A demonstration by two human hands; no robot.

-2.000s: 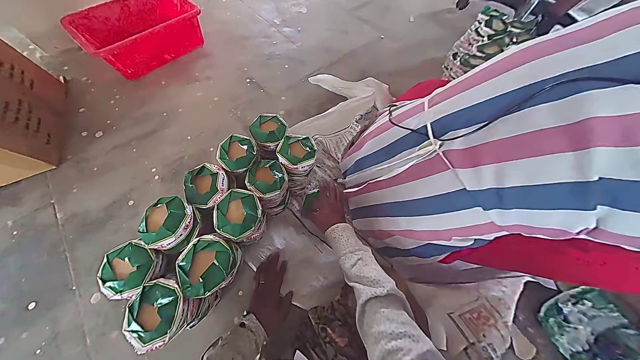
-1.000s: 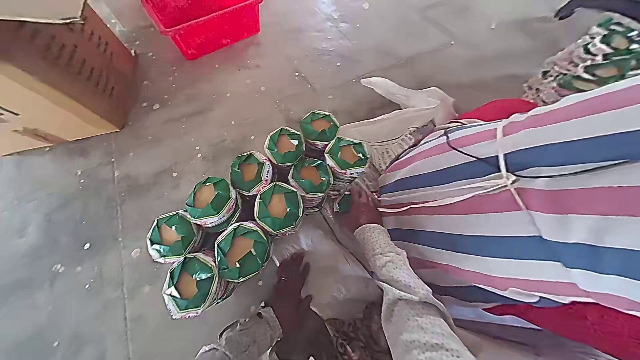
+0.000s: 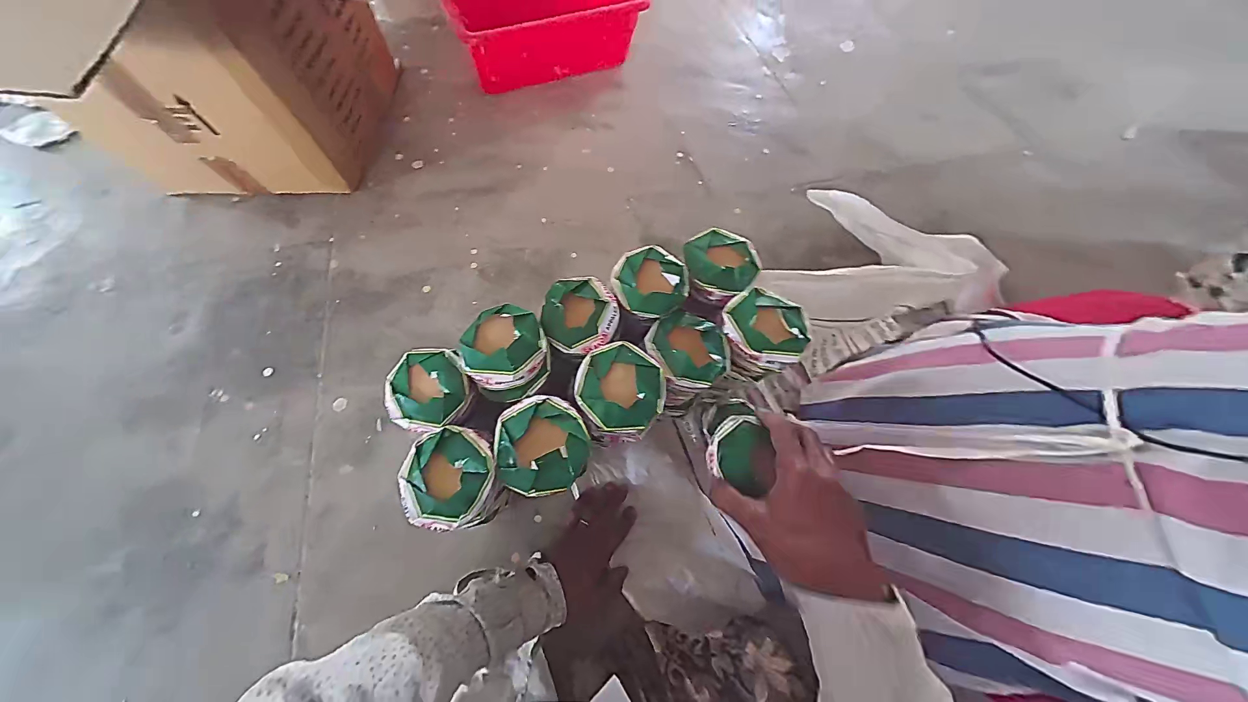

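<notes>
Several stacks of round items in green and white wrappers (image 3: 620, 388) stand in two uneven rows on the floor, each top a green folded ring around a tan centre. My right hand (image 3: 804, 507) grips the top of another green-wrapped stack (image 3: 743, 453), just right of the rows and against the striped cloth. My left hand (image 3: 593, 546) rests low beside the front of the rows, over a clear plastic sheet (image 3: 682, 546); its fingers are partly spread and nothing shows in them.
A large striped cloth bundle (image 3: 1024, 487) tied with white cord fills the right side. Behind the stacks lies a white plastic bag (image 3: 897, 253). An open cardboard box (image 3: 273, 127) stands at the upper left, and a red plastic tub (image 3: 551, 49) at the top.
The view has shifted, bringing the cardboard box further in. My right hand now shows a green-topped stack more fully in its grip. My left hand stays near the front of the rows.
</notes>
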